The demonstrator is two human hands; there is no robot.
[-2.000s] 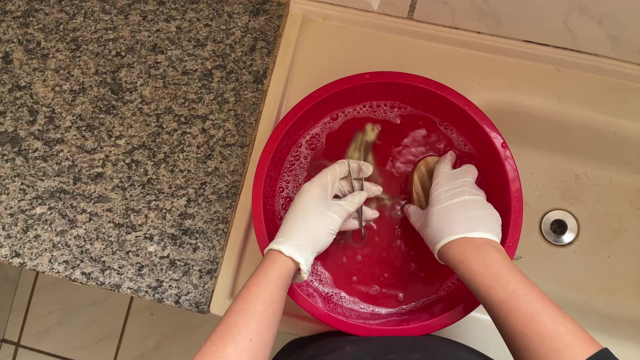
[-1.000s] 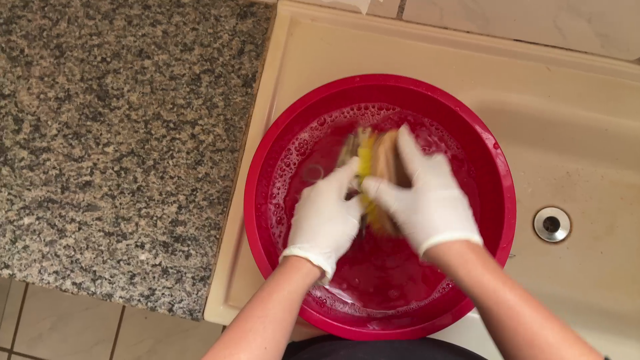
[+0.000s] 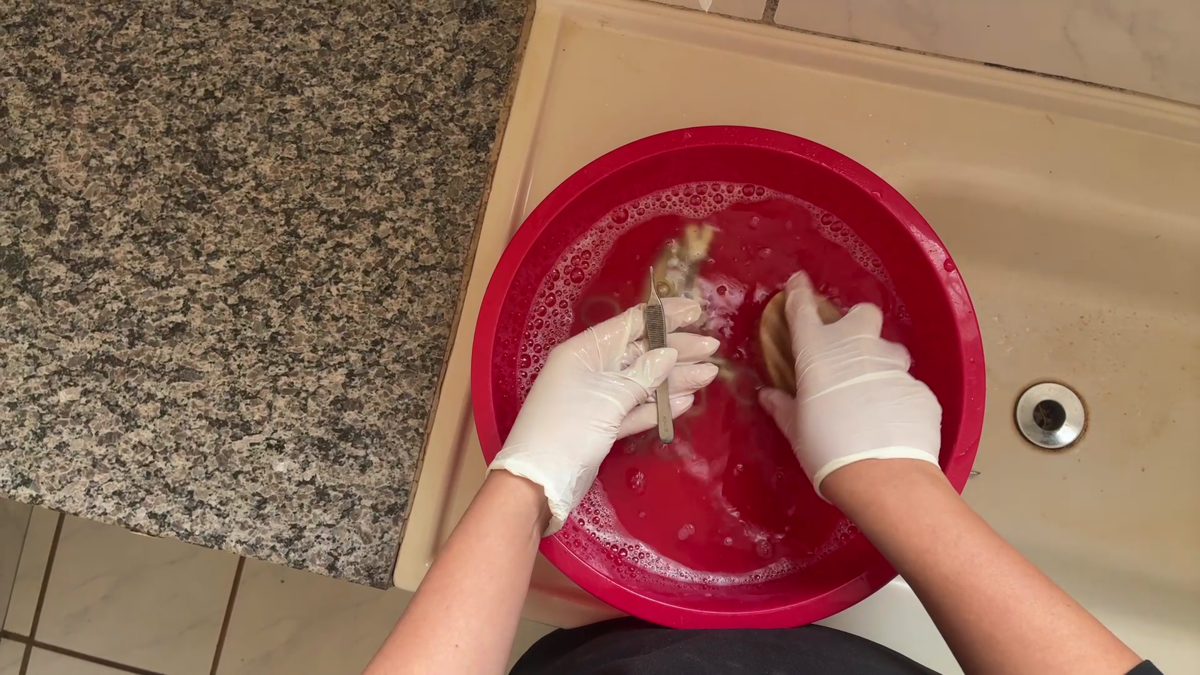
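Note:
A red plastic basin [image 3: 727, 614] holds soapy water. My left hand [image 3: 600, 384], in a white glove, is shut on metal tweezers [image 3: 659, 366], whose bent end points away from me. My right hand [image 3: 848, 384], also gloved, grips the back of a wooden brush [image 3: 777, 342] at the right of the water; its bristles cannot be made out. Beyond the tweezers, other metal tools [image 3: 677, 264] with yellowish tips lie under the water, blurred by it. Ring shapes show faintly beside them.
The basin stands in a beige sink [image 3: 1078, 244] with a metal drain [image 3: 1050, 414] to its right. A speckled stone countertop [image 3: 234, 262] lies at the left, with floor tiles [image 3: 131, 591] below it. A tiled wall [image 3: 1012, 33] runs behind the sink.
One second ago both hands were together over the middle of the basin, blurred, with something yellow between them. Now they are apart, the right hand with the brush farther right.

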